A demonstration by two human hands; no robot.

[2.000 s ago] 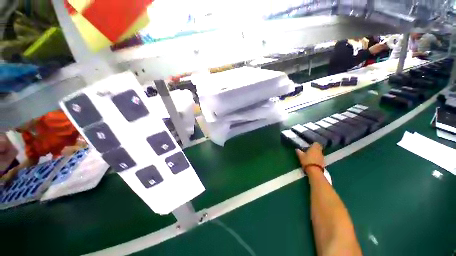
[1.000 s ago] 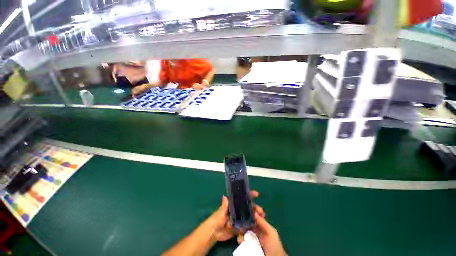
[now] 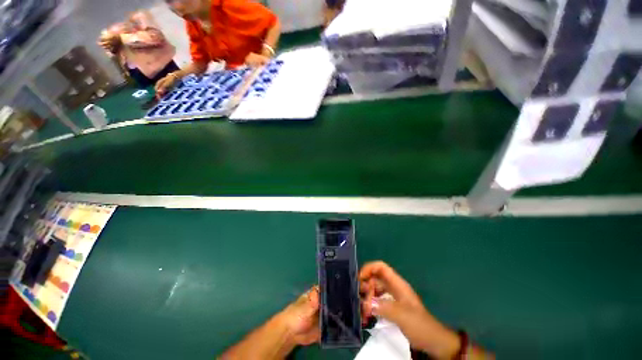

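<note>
A black unit (image 3: 338, 285), a long narrow glossy box, stands out over the green bench in front of me, long side pointing away. My left hand (image 3: 304, 318) grips its left side near the lower end. My right hand (image 3: 395, 304) is at its right side, fingers curled, with a white wiping cloth (image 3: 386, 342) held in the palm and hanging below. The fingertips behind the unit are hidden, so I cannot tell how firmly the right hand touches it.
A pale rail (image 3: 281, 204) divides the bench from the green belt. A colour-dot sheet (image 3: 77, 242) with dark units lies at left. A hanging sample card (image 3: 552, 144) is on a post at right. Blue-patterned trays (image 3: 200, 91), a white stack (image 3: 387, 42) and a person in orange are beyond.
The view has tipped down, so the rail and trays sit higher in the picture. The unit stays in my hands; my right hand has shifted from its lower end to its right side.
</note>
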